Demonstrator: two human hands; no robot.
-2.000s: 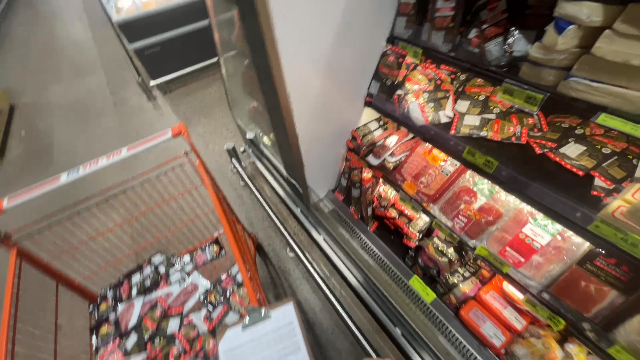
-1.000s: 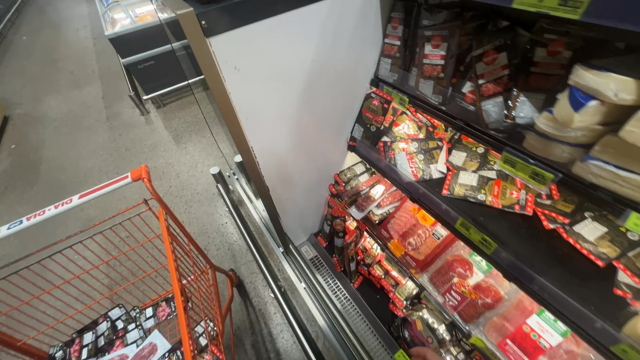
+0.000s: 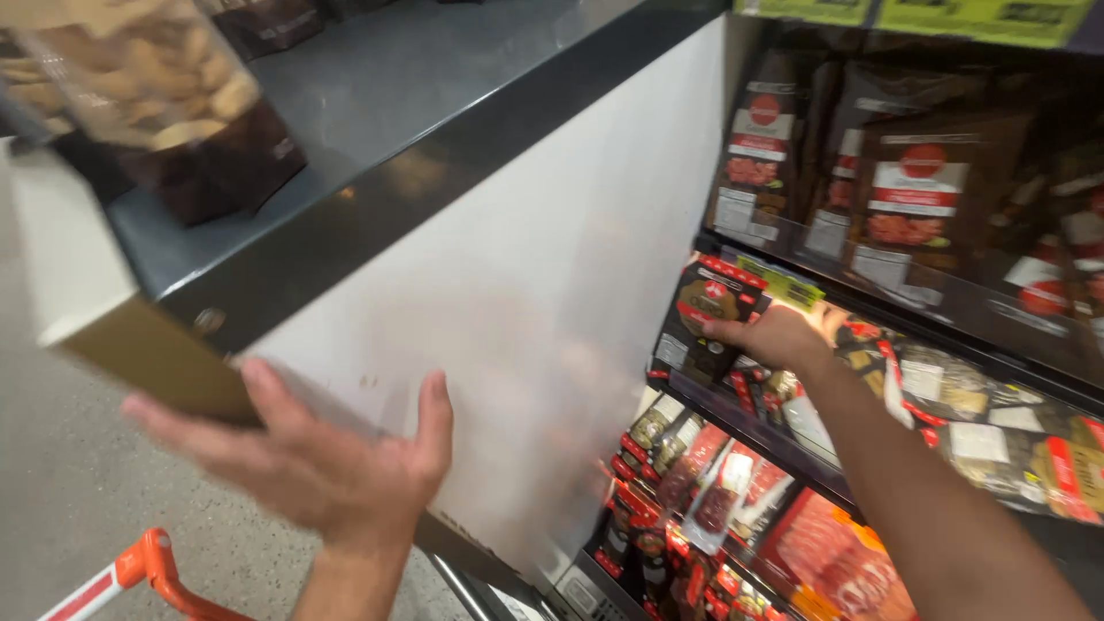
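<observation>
My right hand [image 3: 776,338] reaches into the middle shelf of the refrigerated case, its thumb pressed on the front of a black and red packet [image 3: 709,315] at the shelf's left end. The fingers behind are partly hidden. At the left, my left hand [image 3: 336,448] is spread with nothing in it, beside the edge of the white side panel [image 3: 517,285]; whether it touches the panel is unclear. Dark pouches [image 3: 916,190] stand on the shelf above, and packs of sliced meat [image 3: 837,552] lie on the one below.
Bags of nuts or similar snacks [image 3: 172,103] sit on the dark top at upper left. The orange and white handle of a shopping cart [image 3: 112,578] is at lower left. Green price labels [image 3: 957,19] line the shelf edges, and a metal rail [image 3: 461,586] runs low beside the case.
Both hands have come into view, the right one now on a packet in the case. The view has shifted closer to the side panel, and the cart shows only its handle corner.
</observation>
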